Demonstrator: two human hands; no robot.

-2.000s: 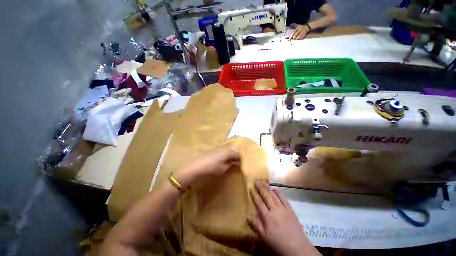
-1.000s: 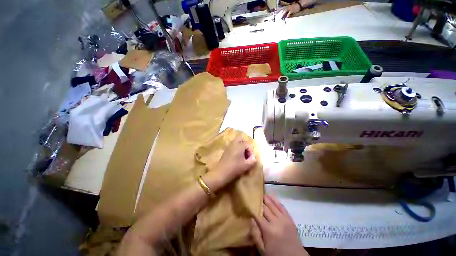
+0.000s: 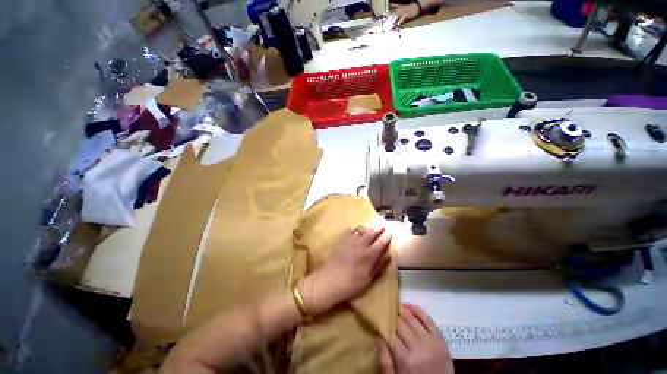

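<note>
A tan cloth workpiece (image 3: 333,219) lies folded in layers, its right edge beside the lit presser foot area of the white sewing machine (image 3: 468,168). My left hand (image 3: 351,266) lies on the cloth just left of the needle area, fingers close together, pressing it down. My right hand (image 3: 418,343) is lower, at the cloth's right edge, with the thumb on the cloth; whether it pinches the edge is unclear. The needle is lost in the lamp glare. Cut tan panels (image 3: 252,182) lie flat to the left.
A red basket (image 3: 340,91) holds a tan piece; a green basket (image 3: 453,80) holds black and white bits. Scraps and plastic bags (image 3: 117,182) are heaped at far left. Blue scissor handles (image 3: 596,292) lie under the machine head. Another person's hand (image 3: 406,13) shows at the back.
My left hand has moved right and slightly down, flattening over the cloth. The workpiece is straighter, its edge nearer the needle area. My right hand has moved slightly down. The camera view has shifted.
</note>
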